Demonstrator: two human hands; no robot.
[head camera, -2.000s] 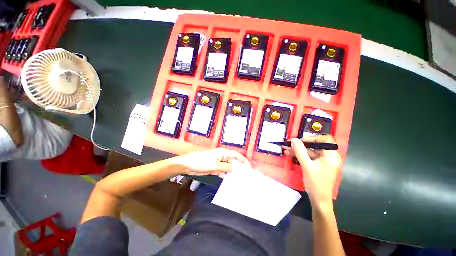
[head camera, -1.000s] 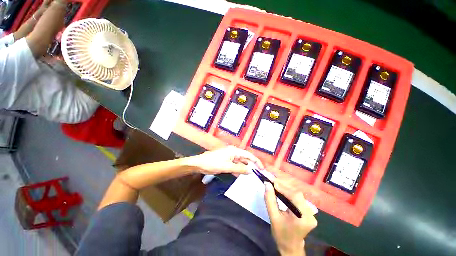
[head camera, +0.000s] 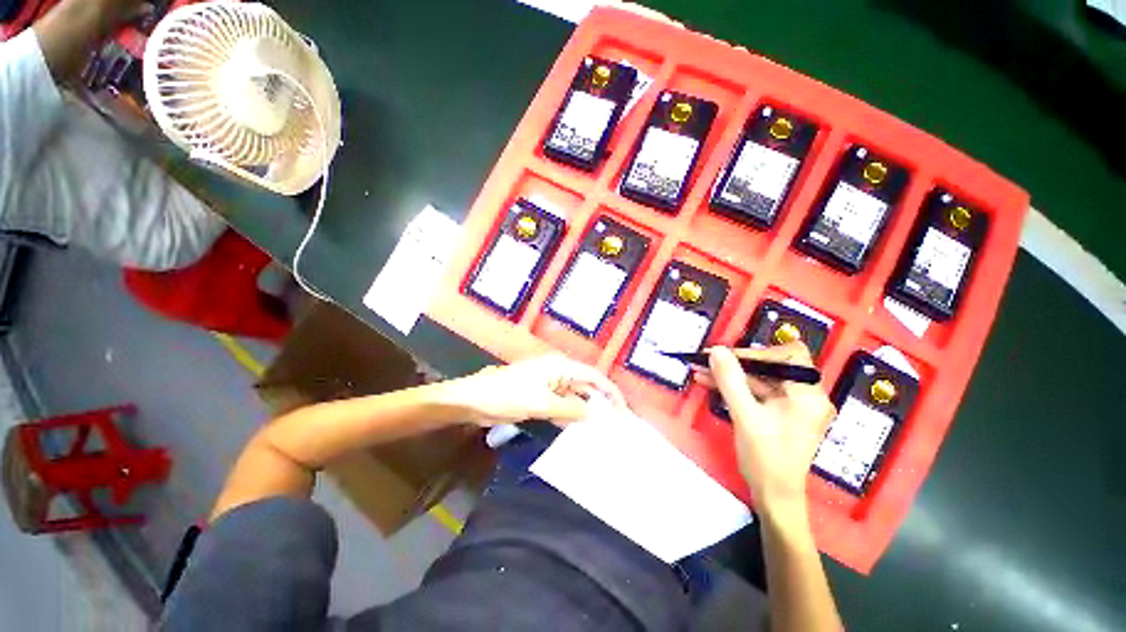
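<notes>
My left hand (head camera: 543, 388) holds a white label sheet (head camera: 642, 482) by its upper left corner, below the red tray (head camera: 494, 340). My right hand (head camera: 778, 426) holds a thin dark pen-like tool (head camera: 778, 369) with its tip at the white label of a black phone-like unit (head camera: 677, 324), the middle one of the front row. Whether the tip touches, or carries a label, I cannot tell. My right hand covers part of the neighbouring unit (head camera: 787, 328). The tray's pockets hold such units in two rows, each with a gold round spot and a white printed label.
A cream fan (head camera: 241, 99) with a white cord stands at the left on the green bench (head camera: 408, 111). A narrow printed sheet (head camera: 414, 269) lies beside the tray. Another person's sleeve (head camera: 87, 185) is at the left edge. A cardboard box (head camera: 371, 432) and a red stool (head camera: 93, 467) are below.
My right hand and the tool have moved from the label sheet up to the middle front unit. The label sheet shows more fully. The view has shifted slightly.
</notes>
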